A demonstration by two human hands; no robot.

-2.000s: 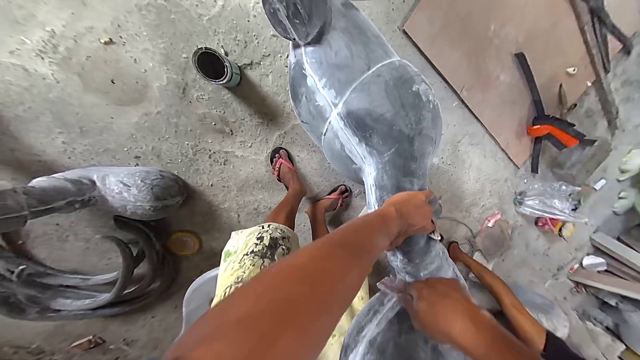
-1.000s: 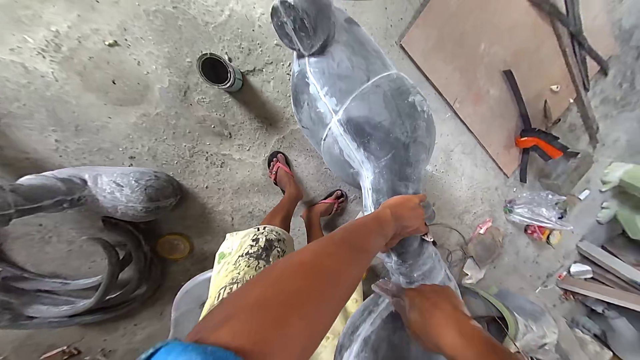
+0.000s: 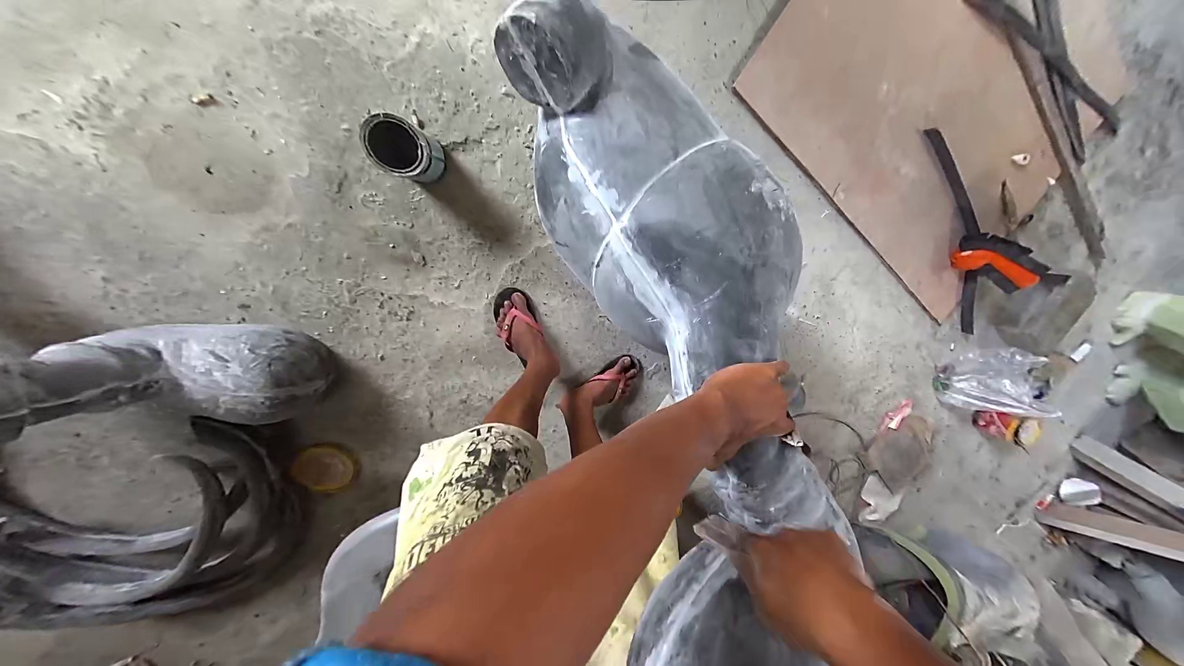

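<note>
A large grey sculpted form [image 3: 721, 240], rounded and streaked with white along its raised seams, runs from the top centre down to the bottom. At its narrow part my left hand [image 3: 754, 412] is closed around a small, mostly hidden object; a bit of it with a dark edge shows beside the fingers. Just below, my right hand [image 3: 795, 573] lies against the same form, its thumb side dusty grey. The rest of its fingers are hard to make out. Below the narrow part, the form widens into another rounded section, partly behind my right arm.
An open can [image 3: 403, 148] stands on the concrete floor. At left lie another grey form [image 3: 236, 370] and grey curved tubes [image 3: 208, 527]. A brown board [image 3: 860, 120], an orange-and-black clamp [image 3: 1004, 264], a plastic bag [image 3: 994, 381] and grey strips [image 3: 1124, 532] are at right. Sandalled feet [image 3: 523, 328] stand near the form.
A lower leg and foot at the right, seen two seconds ago, are out of sight. Both hands remain about the narrow part of the form.
</note>
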